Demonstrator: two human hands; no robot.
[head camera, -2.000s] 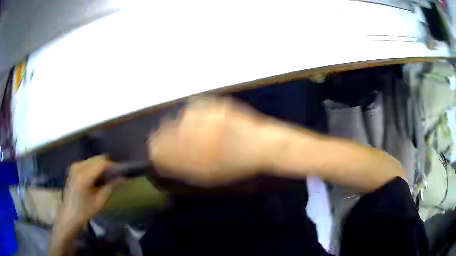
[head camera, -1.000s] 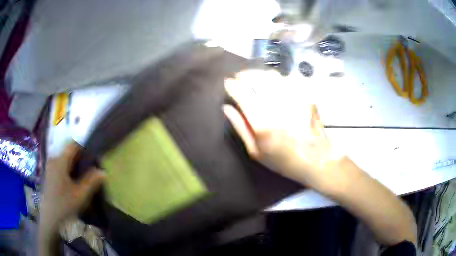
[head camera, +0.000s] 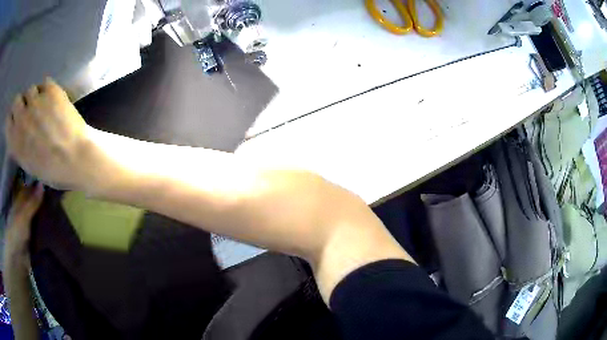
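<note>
A dark grey-brown garment panel (head camera: 180, 99) lies under the presser foot (head camera: 207, 58) and extends left and down over the table's front edge. An olive-yellow pocket-like piece (head camera: 110, 222) lies on it at the lower left, partly covered by my right forearm. My right hand (head camera: 50, 139) is at the far left by the panel's left side, fingers bent; whether it grips cloth is unclear. My left hand (head camera: 23, 216) is just below it, near the left edge of view, at the cloth's edge, partly hidden; its grip cannot be made out.
Orange-yellow scissors (head camera: 406, 14) lie on the machine bed at the top. A round metal dial (head camera: 241, 16) is beside the needle area. Small metal tools (head camera: 522, 23) lie at the upper right. Grey-brown cloth bundles (head camera: 466, 229) and pale green ones (head camera: 579, 232) hang below the table at right.
Two seconds ago no panel lay on the table. Since one second ago my right hand has moved from near the needle to the far left, and the panel's top end lies under the foot.
</note>
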